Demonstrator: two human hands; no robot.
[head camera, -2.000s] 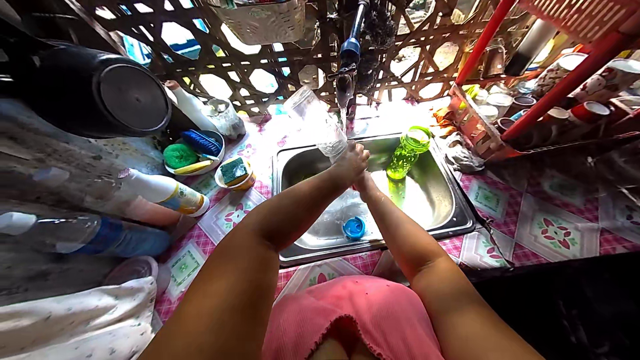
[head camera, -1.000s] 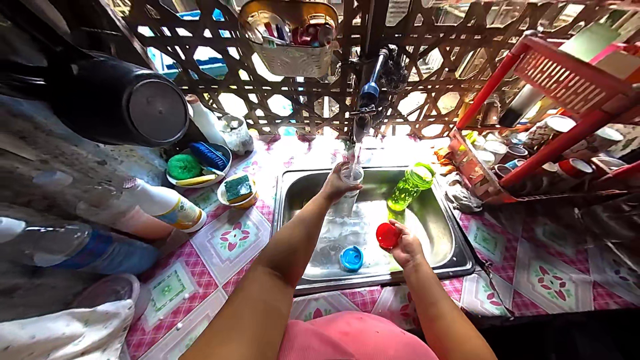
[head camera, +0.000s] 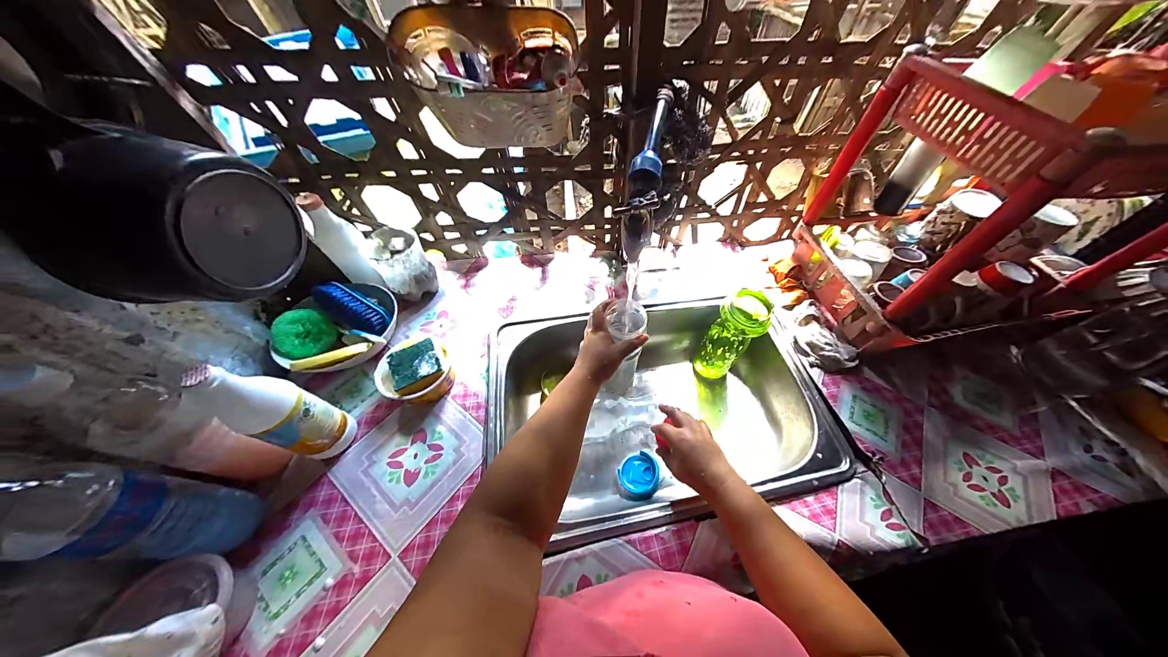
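Note:
Under the running faucet (head camera: 637, 205), my left hand (head camera: 609, 344) grips a clear plastic bottle (head camera: 623, 365) upright, its open mouth in the water stream. My right hand (head camera: 691, 449) has its fingers around a red lid (head camera: 667, 431), which is mostly hidden by them, over the middle of the metal sink (head camera: 785, 456). Just left of that hand, a blue lid (head camera: 638, 475) lies in the basin. A green translucent bottle (head camera: 724, 339) leans at the basin's back right.
Left of the sink are a bowl with a green scrubber (head camera: 304, 334) and blue brush (head camera: 351, 307), a tub with a sponge (head camera: 415, 366), and a white bottle (head camera: 265, 411). A red plastic rack (head camera: 969, 233) with cups stands right. A basket (head camera: 493, 114) hangs on the lattice.
My hands were together at the clear bottle two seconds ago and are now apart. Since one second ago, my right hand with the red lid has moved left, nearer the blue lid.

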